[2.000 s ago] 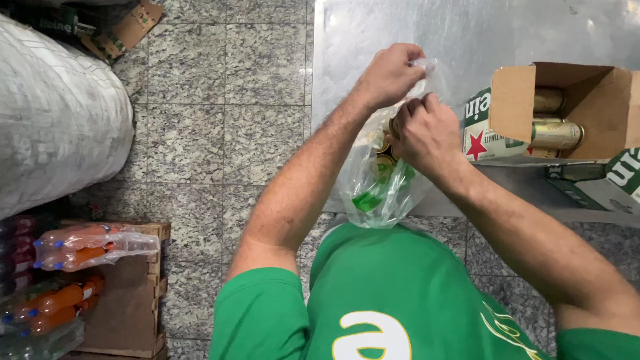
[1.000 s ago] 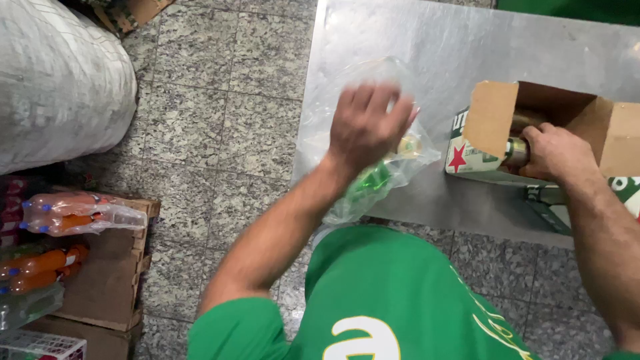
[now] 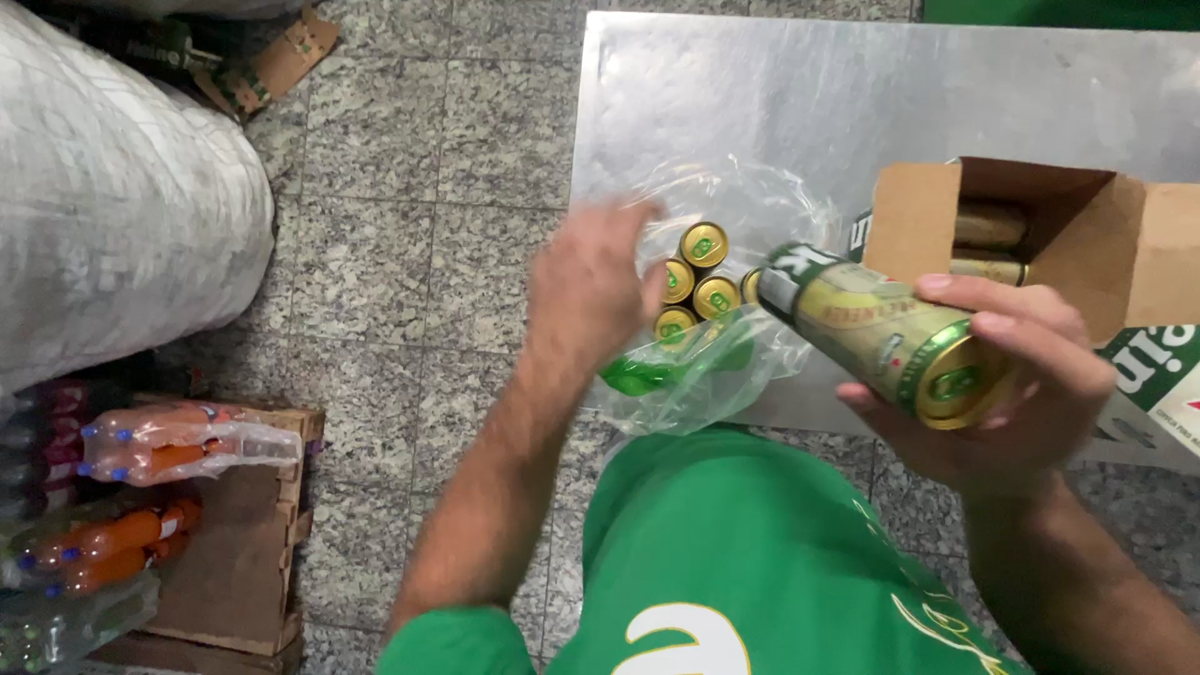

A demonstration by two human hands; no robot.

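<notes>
My right hand (image 3: 1003, 375) grips a gold and green beer can (image 3: 872, 328), tilted, its lid toward me. Left of it, a clear plastic bag (image 3: 778, 206) lies open on the metal table, holding several upright gold-topped cans (image 3: 716, 297) and something green (image 3: 647, 375) at its near side. My left hand (image 3: 595, 281), blurred, is at the bag's left edge; whether it touches the plastic is unclear. An open cardboard beer carton (image 3: 914, 220) on the right holds gold cans (image 3: 989, 270) lying on their sides.
The metal table (image 3: 731, 94) ends close to my body. Another printed carton (image 3: 1162, 384) is at the right edge. On the left are a large white wrapped bundle (image 3: 122, 197), a wooden pallet (image 3: 291, 487) and packs of orange drink bottles (image 3: 178, 455) beside tiled floor.
My right hand has drawn a can out of the carton and moved left toward the bag. My left hand has moved from over the bag to its left side, and the bag's mouth is wider.
</notes>
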